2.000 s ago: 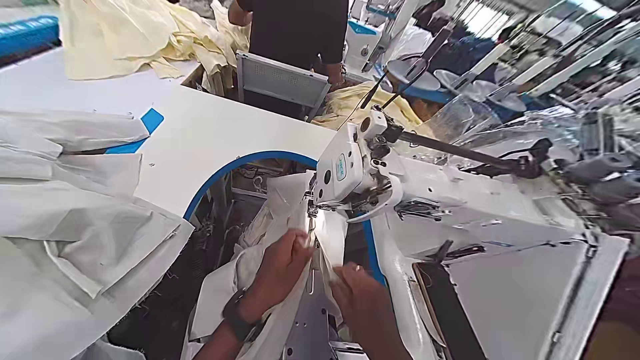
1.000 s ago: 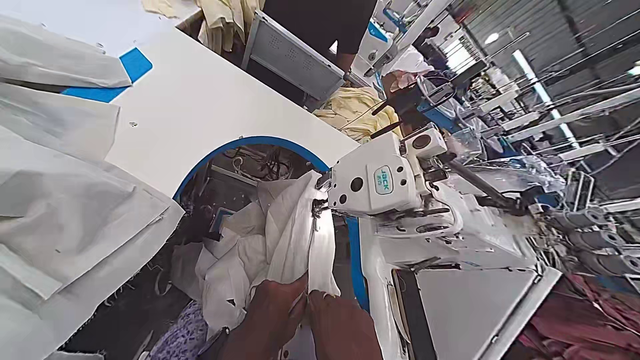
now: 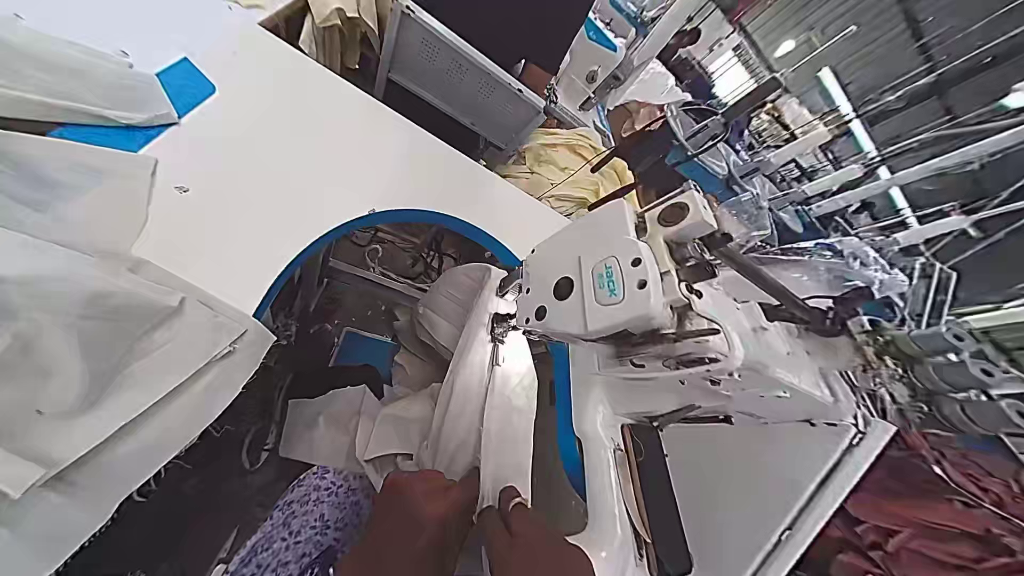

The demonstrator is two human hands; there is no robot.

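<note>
A white Jack industrial sewing machine head stands right of centre, its lit needle and presser foot area over a long strip of white fabric. More white fabric bunches to the left and hangs over the round table cutout. At the bottom centre my left hand grips the fabric's near end. Close beside it on the right, my right hand is closed on the same fabric, thumb and fingers near the seam line. Both hands are well below the needle, and their lower parts leave the frame.
White fabric pieces lie on the white table at left. The cutout has a blue edge. Yellow fabric lies behind the machine, and reddish fabric is at lower right. A person in dark clothing is behind the table.
Two seconds ago both hands were close to the needle; now they are farther below it, nearer the bottom edge, with a longer stretch of white fabric showing between. The view has shifted.
</note>
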